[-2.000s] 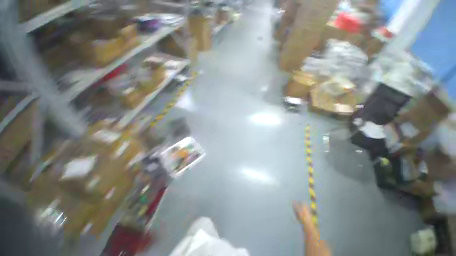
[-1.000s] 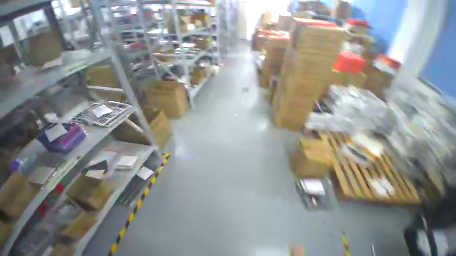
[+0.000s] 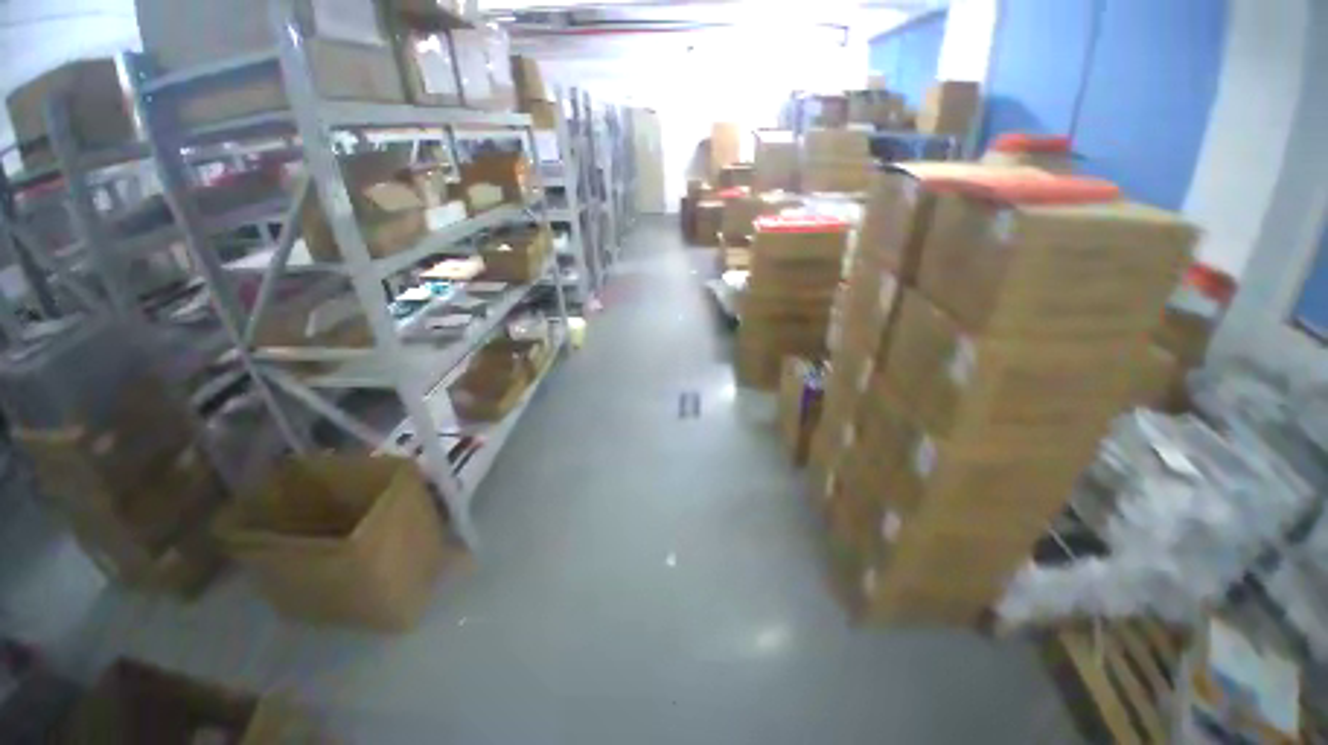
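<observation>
Neither of my hands is in the picture. Nearest in front are an open brown carton (image 3: pixel 342 560) on the floor at the left, beside the end of a grey storage rack (image 3: pixel 376 277), and a tall stack of closed cartons (image 3: pixel 969 422) at the right. Something flat and orange-red (image 3: pixel 1027 182) lies on top of the stack. The rack's shelves hold open cartons and small items, too blurred to name.
A grey floor aisle (image 3: pixel 641 480) runs ahead between rack and stacks. A small dark object (image 3: pixel 689 405) lies on it. At right are a wooden pallet (image 3: pixel 1114 677) and clear plastic-wrapped goods (image 3: pixel 1194 495). More stacked cartons (image 3: pixel 787 306) stand further along. Another open carton (image 3: pixel 160 713) is at bottom left.
The view has moved forward along the aisle and tilted up. The carton stack at right is now much closer. The hand at the bottom edge has gone out of view.
</observation>
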